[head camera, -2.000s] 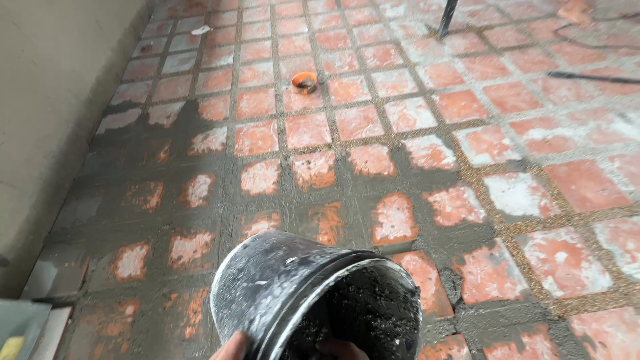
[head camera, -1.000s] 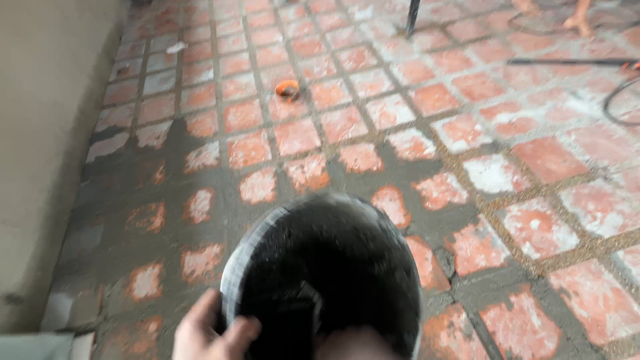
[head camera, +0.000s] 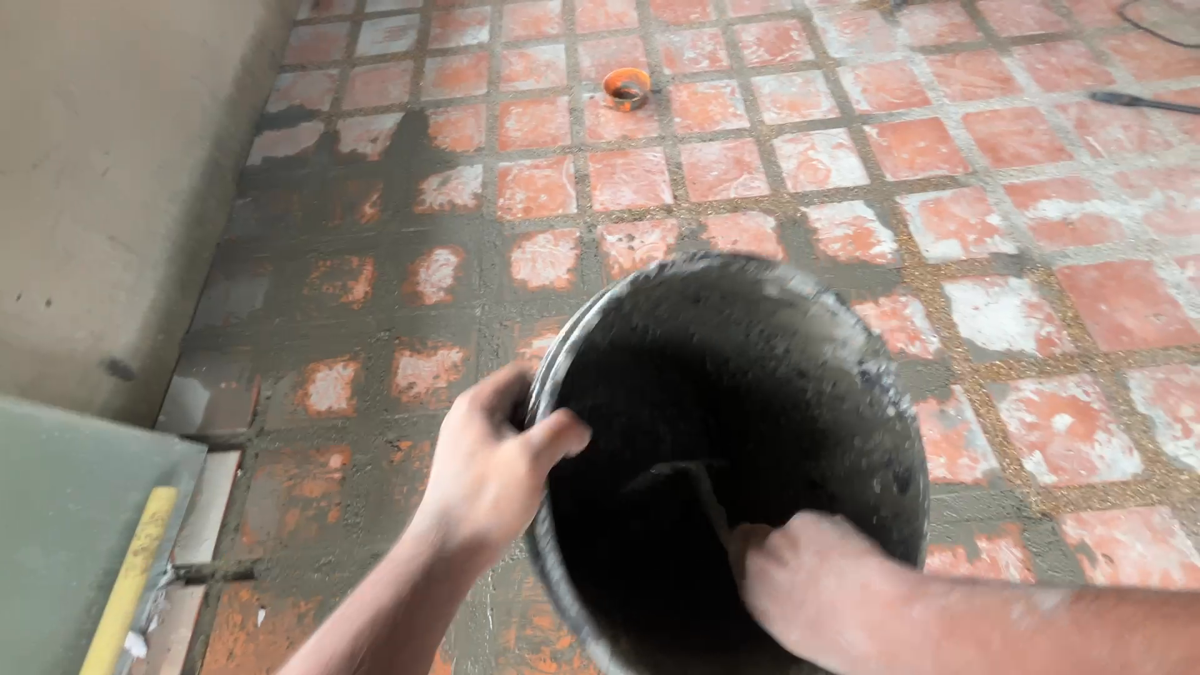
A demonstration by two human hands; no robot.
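Note:
A black plastic bucket (head camera: 886, 412), its inner wall smeared with grey mortar, is tilted with its mouth facing me. My left hand (head camera: 497, 459) grips its left rim, the thumb over the edge. Inside the mouth, my right hand (head camera: 806, 581) is closed around the handle of a tool (head camera: 705, 497), probably a trowel; its blade is mostly lost in the dark interior. Beneath lies a floor of square terracotta tiles (head camera: 628, 178). Wet grey mortar (head camera: 412, 244) fills joints and partly covers tiles at the left and around the bucket.
A plastered wall (head camera: 103, 187) runs along the left. At lower left is a grey-green panel (head camera: 75, 497) with a yellow bar (head camera: 131, 581). An orange ring-shaped object (head camera: 626, 89) sits on the tiles ahead. A dark rod (head camera: 1144, 101) lies at the right.
The bucket's mouth has turned towards me. The right hand, barely visible at the bucket before, now shows plainly inside it with a tool. The left hand remains at the rim.

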